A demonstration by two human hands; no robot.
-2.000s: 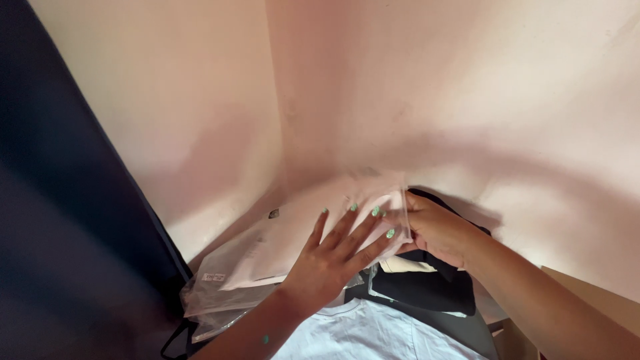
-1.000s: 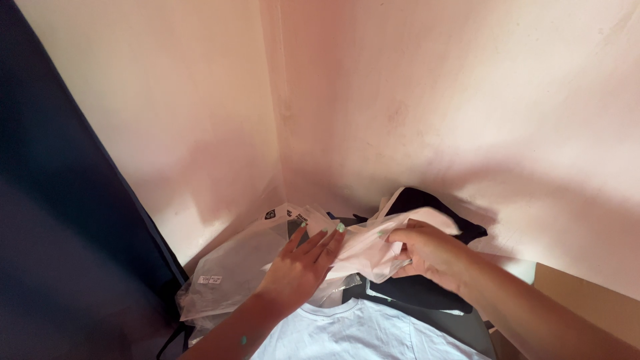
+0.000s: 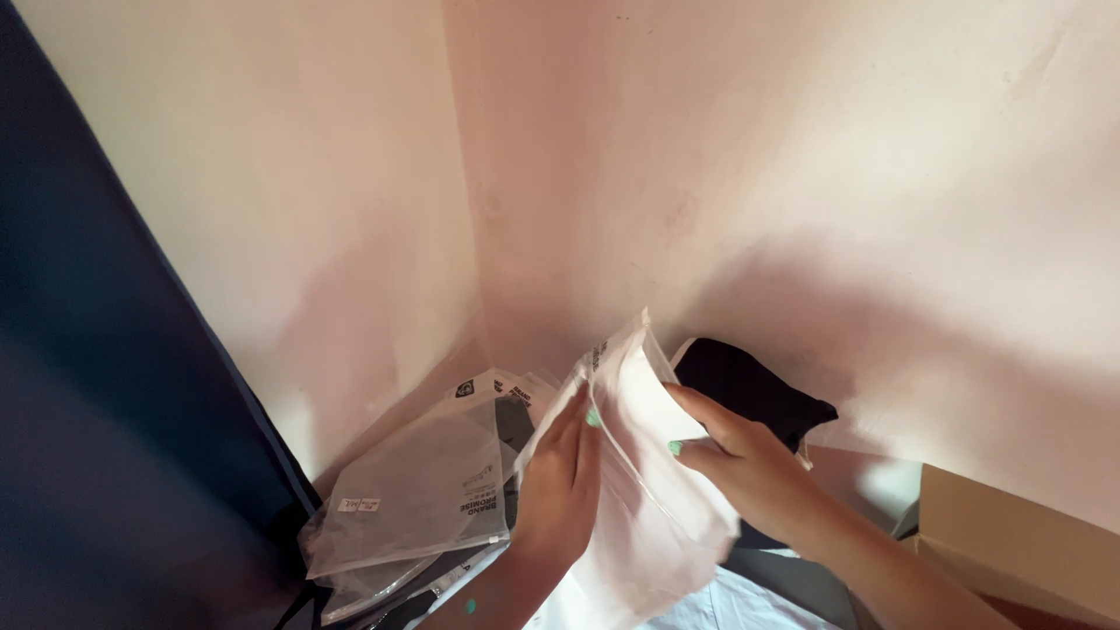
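A translucent plastic garment bag (image 3: 634,490) with a white sheet or fabric inside stands raised between my hands. My left hand (image 3: 560,472) lies against its left side, fingers pointing up and close together. My right hand (image 3: 731,451) pinches the white piece (image 3: 643,394) at the bag's right side between thumb and fingers. Below them a pale blue garment (image 3: 731,604) is partly covered by the bag. More translucent zip bags (image 3: 411,486) with printed writing lie in a stack to the left. A black folded cloth item (image 3: 748,385) is behind my right hand.
Two pinkish walls (image 3: 560,175) meet in a corner behind the pile. A dark blue curtain or cloth (image 3: 114,350) hangs at the left. An open cardboard box (image 3: 1015,542) stands at the lower right. A dark grey surface (image 3: 783,577) shows beneath the garment.
The bag lay low and nearly flat under my left hand; it is now lifted upright between both hands. My left hand has moved right, uncovering more of the stacked bags.
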